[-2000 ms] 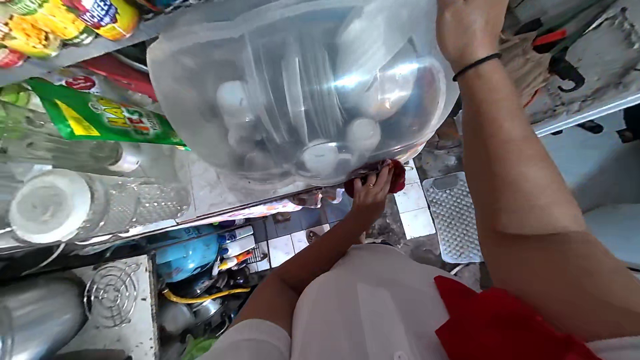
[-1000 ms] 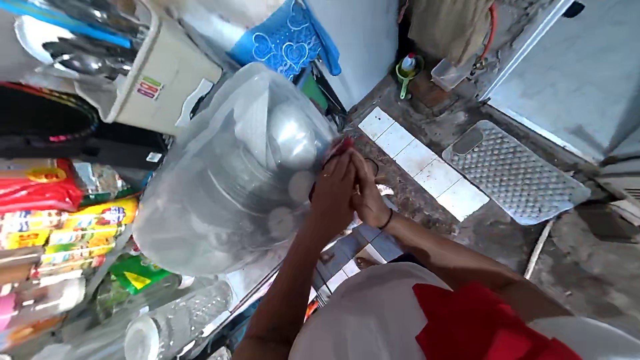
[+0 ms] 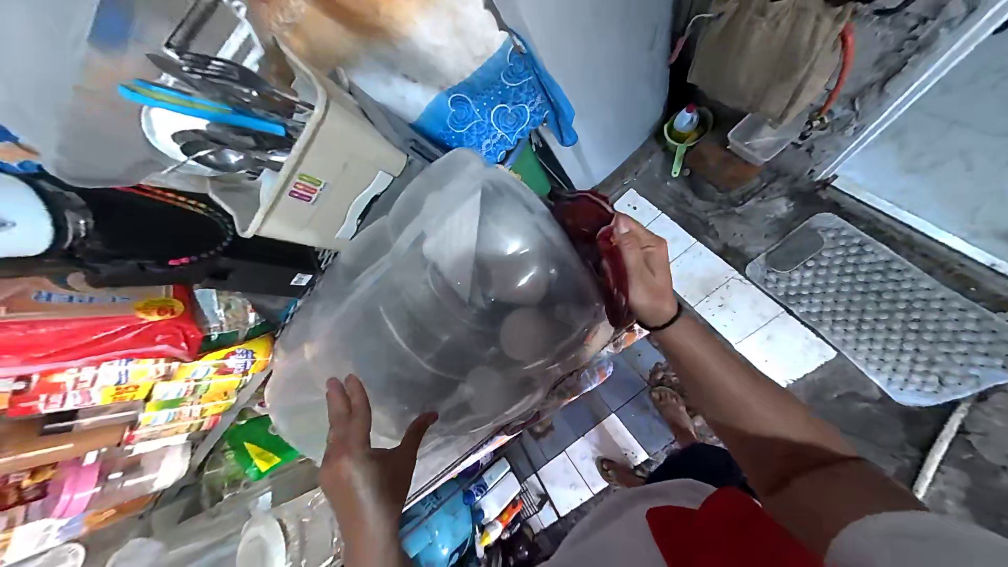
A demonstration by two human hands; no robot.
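Observation:
A large translucent plastic tub (image 3: 457, 331) fills the middle of the head view, with blurred round shapes and a plate-like shape showing through its wall. My right hand (image 3: 646, 272) grips a dark red cloth (image 3: 591, 236) against the right side of the tub. My left hand (image 3: 370, 449), fingers spread, is at the tub's lower left side and holds nothing; whether its fingertips touch the plastic is hard to tell.
A beige cutlery container (image 3: 315, 181) stands upper left, beside a blue patterned cloth (image 3: 504, 102). Packaged goods (image 3: 197, 386) line a shelf at left. A green packet (image 3: 256, 449) lies below them. A textured mat (image 3: 890, 315) covers some floor at right.
My hands, together at the cloth one second ago, are now apart. My left hand has moved to the tub's lower left side, while the right holds the red cloth.

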